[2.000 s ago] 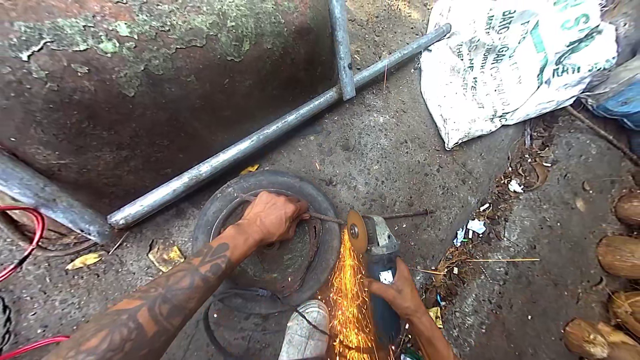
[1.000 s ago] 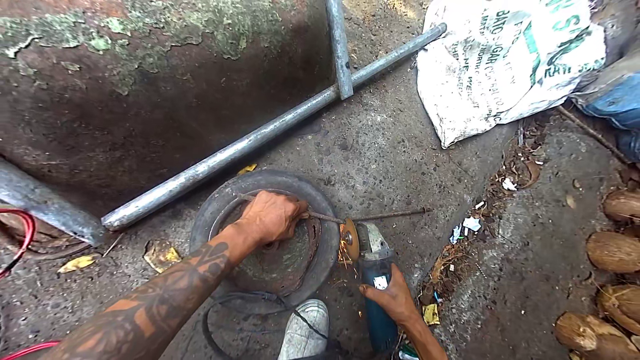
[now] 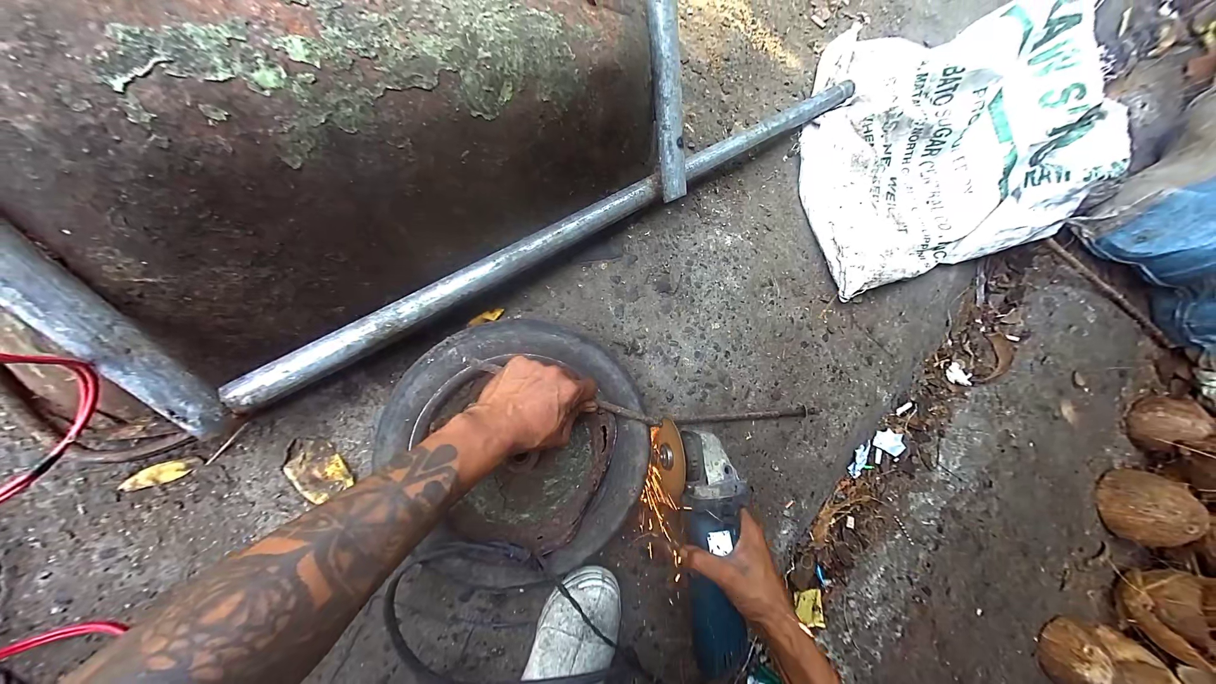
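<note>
A thin metal rod (image 3: 741,416) lies across an old wheel with a rubber tire (image 3: 608,380) on the ground. My left hand (image 3: 537,404) is closed around the rod over the wheel. In my right hand (image 3: 746,570) is a blue angle grinder (image 3: 714,608), gripped by its body. Its orange-brown disc (image 3: 668,463) touches or nearly touches the rod just right of the tire, and a few sparks fall below it. A dark power cord (image 3: 408,617) loops over the tire and across a pale shoe (image 3: 575,622).
Galvanized metal pipes (image 3: 456,290) lie before a rusty, lichen-marked surface (image 3: 380,190). A white printed sack (image 3: 950,152) is at the upper right. Coconuts (image 3: 1149,508) line the right edge. Red cables (image 3: 81,408) hang at the left. Debris (image 3: 836,508) runs along a ground seam.
The spark stream was long and dense two seconds ago, then shrank to a few sparks; now a small spray falls from the disc. My left hand has stayed on the rod.
</note>
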